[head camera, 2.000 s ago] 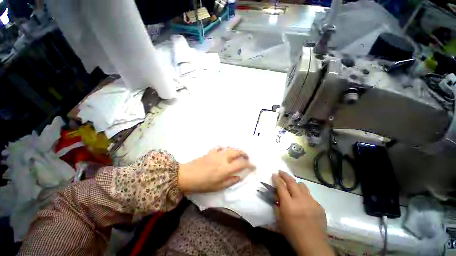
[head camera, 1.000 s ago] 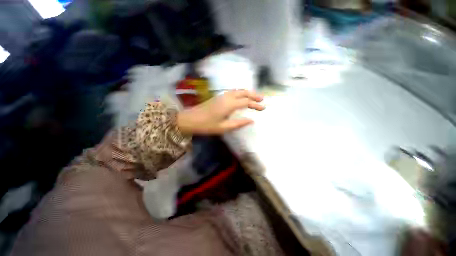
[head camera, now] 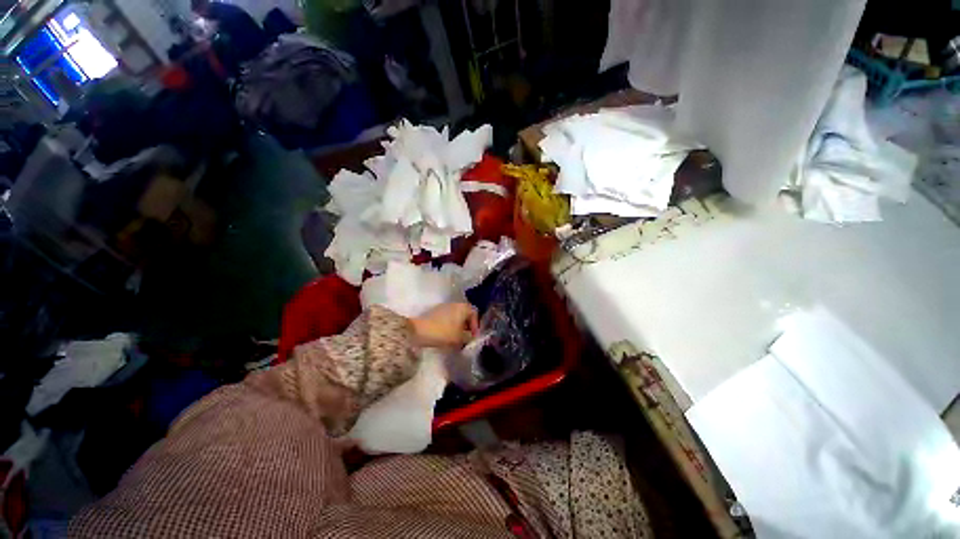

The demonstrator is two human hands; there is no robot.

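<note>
My left hand (head camera: 446,325) is down in the red bin (head camera: 550,381) beside my lap. Its fingers touch a clear plastic bag (head camera: 512,330) with dark pieces inside; whether they grip anything cannot be told. White cloth pieces (head camera: 405,284) lie in the bin around my wrist. A white cut panel (head camera: 832,432) lies on the white table (head camera: 674,305) at the lower right, with a fold across it. My right hand is out of the picture.
A heap of white pieces (head camera: 413,195) rests over the bin's far side, near a yellow bag (head camera: 542,198). Stacked white pieces (head camera: 621,158) lie at the table's back left corner. A long white cloth (head camera: 753,95) hangs over the table. The table's front edge is chipped.
The view has swung left, away from the sewing machine. My left hand has moved from the table, past its edge, down into the red bin. My right hand has left the picture.
</note>
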